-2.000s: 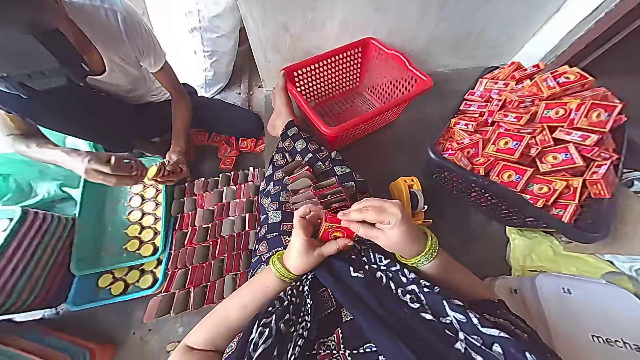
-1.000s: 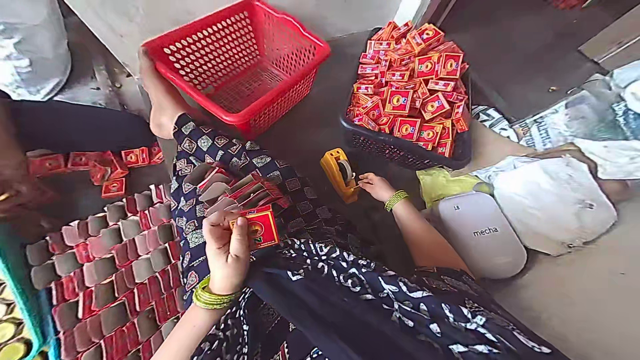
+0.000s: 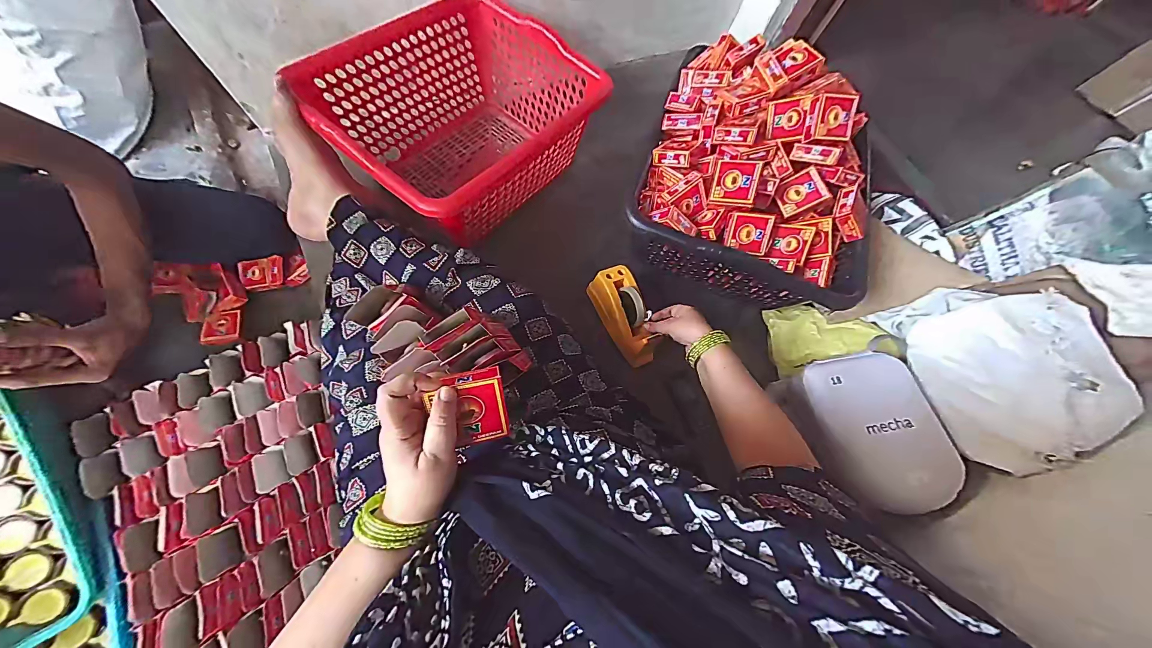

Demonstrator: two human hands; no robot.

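My left hand (image 3: 418,441) holds a small red and yellow printed carton (image 3: 479,407) upright between thumb and fingers, above my lap. Behind it, several cartons with open flaps (image 3: 441,333) lie on my patterned skirt. On the floor to the right stands a yellow tape dispenser (image 3: 614,315) with a roll of tape in it. The fingertips of my right hand (image 3: 681,326) pinch at the tape end beside the roll. Further up, a dark plastic basket (image 3: 747,279) is heaped with red cartons (image 3: 736,183).
A red perforated basket (image 3: 450,202) stands ahead. Rows of open-flapped cartons (image 3: 216,477) cover the floor at left, beside a teal tray (image 3: 67,540) of round yellow-topped items. A co-worker's hand (image 3: 81,346) is near loose cartons (image 3: 220,297). A grey rounded case (image 3: 886,432) lies at right.
My right hand has left the carton, which both hands held two seconds ago, and reached right to the tape dispenser. The carton stays in my left hand. The view has swung right.
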